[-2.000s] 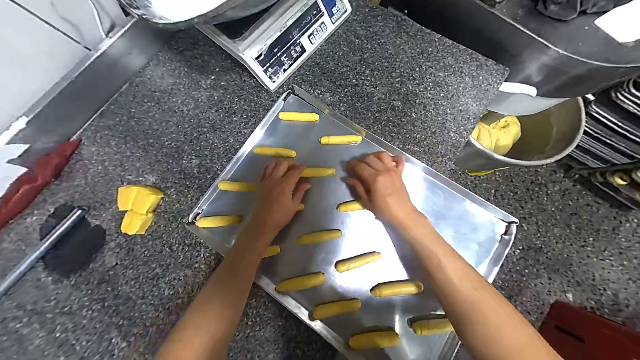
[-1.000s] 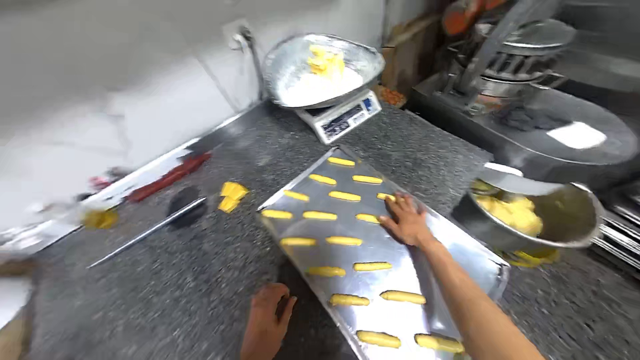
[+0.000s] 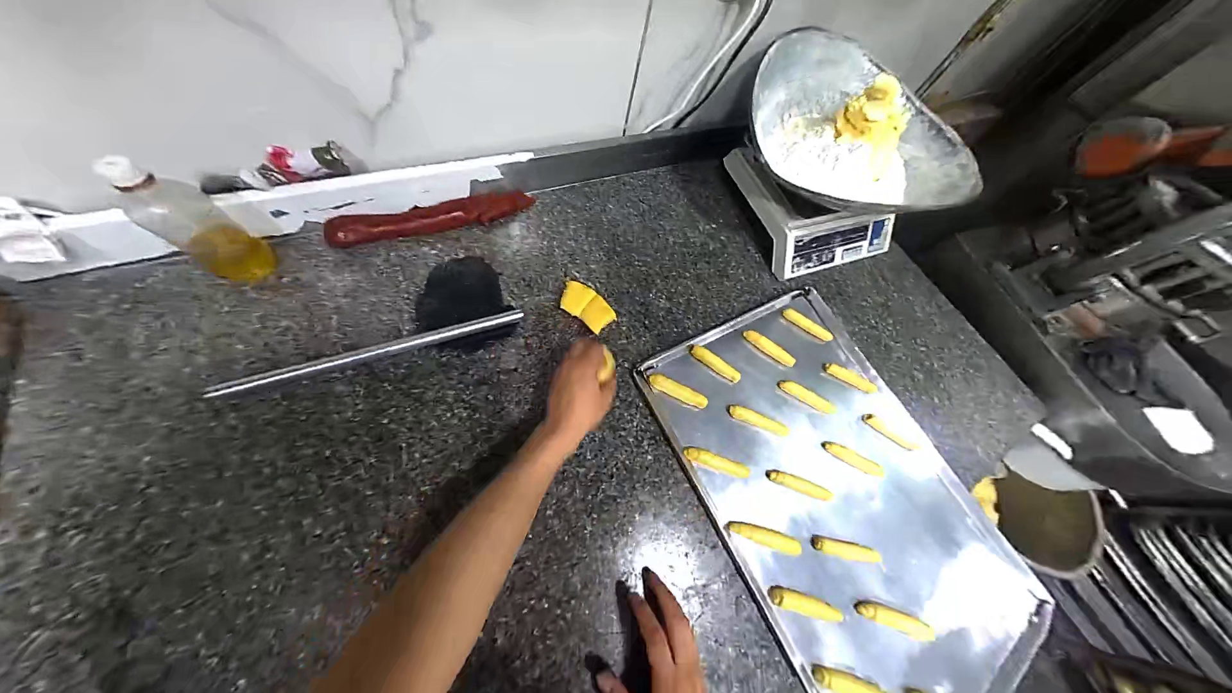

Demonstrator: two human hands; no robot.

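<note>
My left hand (image 3: pixel 577 390) is closed around a small yellow piece (image 3: pixel 605 366), part of which shows beside the fingers. Just above it on the speckled counter lie two flat yellow pieces (image 3: pixel 588 306), seemingly dough. My right hand (image 3: pixel 664 640) is at the bottom edge, partly out of view, with fingers apart over the counter and nothing seen in it. To its right, a metal baking tray (image 3: pixel 948 577) holds slanted rows of yellow dough sticks (image 3: pixel 797 484). A metal rod (image 3: pixel 366 356) rests across a black cloth-like patch (image 3: pixel 460 289) to the left.
A digital scale (image 3: pixel 837 245) with a metal pan (image 3: pixel 929 159) of flour and yellow dough stands at the back right. Along the wall are a red wrapped item (image 3: pixel 428 219) and an oil bottle (image 3: pixel 207 231). A metal pot (image 3: pixel 1049 525) sits beyond the tray's right side.
Both hands have left the tray; the left hand has closed on a yellow piece near the others, and the right is over the counter. The view has turned left.
</note>
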